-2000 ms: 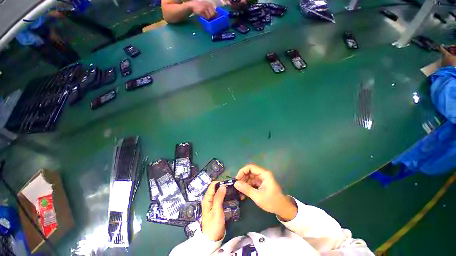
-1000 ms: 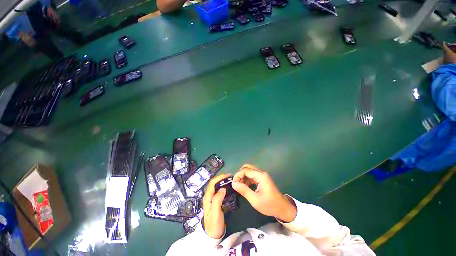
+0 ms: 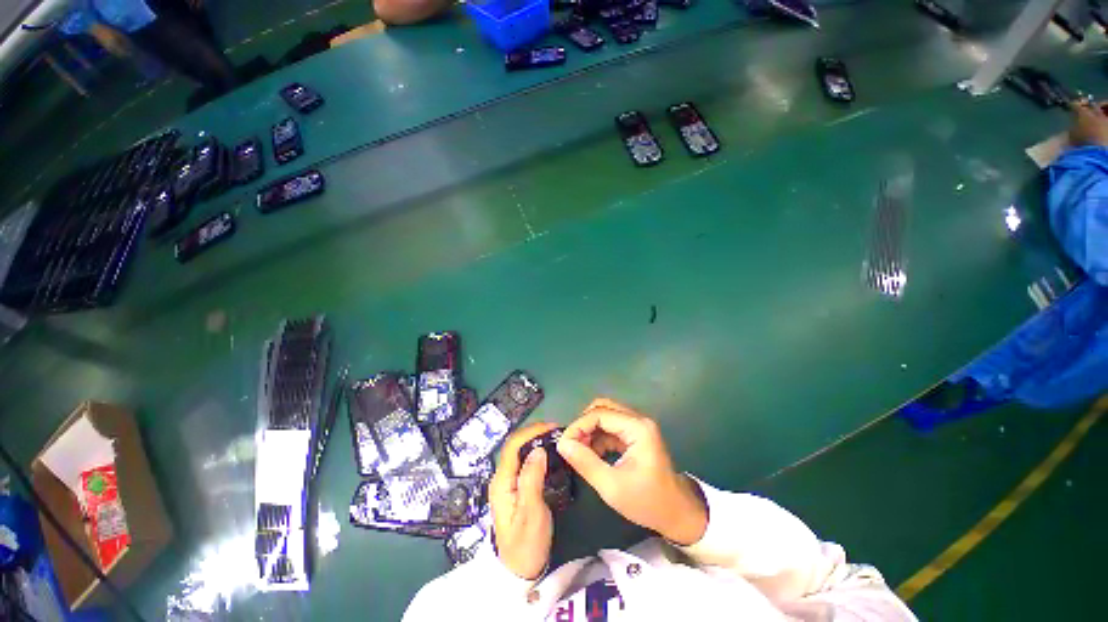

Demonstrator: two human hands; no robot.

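Observation:
My left hand (image 3: pixel 523 504) holds a black phone housing (image 3: pixel 550 468) upright near my chest, its body mostly hidden by the fingers. My right hand (image 3: pixel 626 468) has its thumb and fingertips pinched together at the top end of that housing. Whether a strip is between the right fingertips cannot be told. A pile of phone housings (image 3: pixel 395 425) with silvery label areas lies just left of my hands. Left of the pile lies a long stack of striped strip sheets (image 3: pixel 292 389) with a white part.
An open cardboard box (image 3: pixel 134 492) with a red-and-white packet stands lower left. A dark mass of phones (image 3: pixel 91 225) is far left. More phones (image 3: pixel 639 139) lie along the line. A clear liner sheet (image 3: pixel 888 237) and a worker's blue sleeve (image 3: pixel 1081 201) are right.
The view has shifted slightly, so the far phones sit lower left or higher in the picture. The housing stays in my left hand; my right fingertips have moved slightly along its top end.

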